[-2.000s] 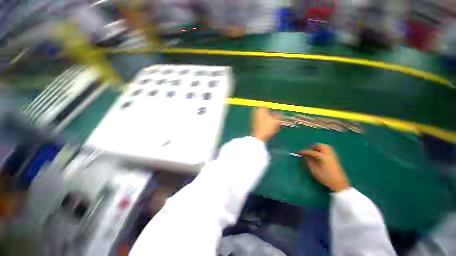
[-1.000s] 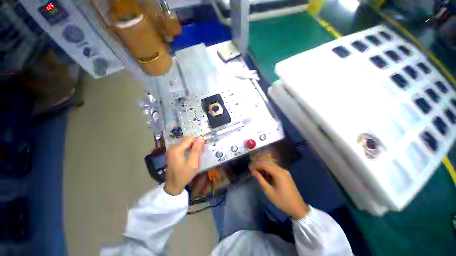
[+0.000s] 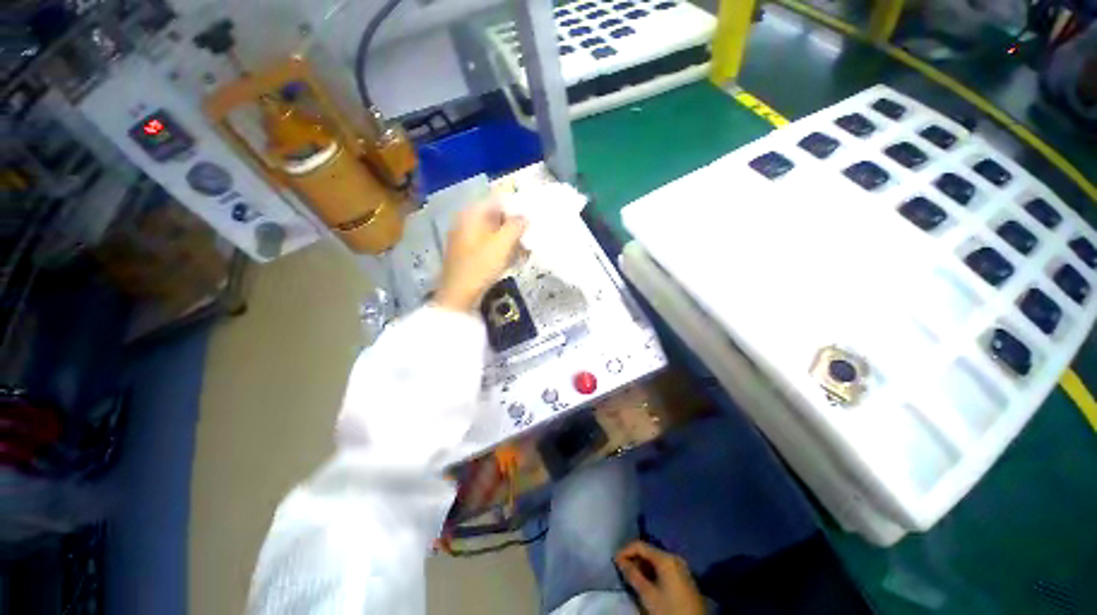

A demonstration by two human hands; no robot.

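My left hand (image 3: 479, 255) is over the dispensing machine's bed, fingertips at the left edge of a crumpled white wipe (image 3: 556, 219); whether it grips the wipe is unclear. Just below the hand, the black fixture (image 3: 514, 329) holds a metal case with a dark round centre (image 3: 505, 309). The orange-gold syringe barrel (image 3: 349, 210) hangs left of the hand. My right hand (image 3: 662, 581) is low at the bottom edge beside my leg, fingers curled, partly cut off; I cannot tell if it holds anything.
A white foam tray stack (image 3: 746, 240) at the right holds rows of black housings (image 3: 989, 263), with another metal case (image 3: 840, 374) on it. Another tray (image 3: 650, 60) stands behind. The machine front has a red button (image 3: 585, 382). A controller (image 3: 156, 130) shows red digits.
My left hand has moved from the machine's front edge up over the bed to the wipe. My right hand has dropped away from the machine front towards the bottom edge.
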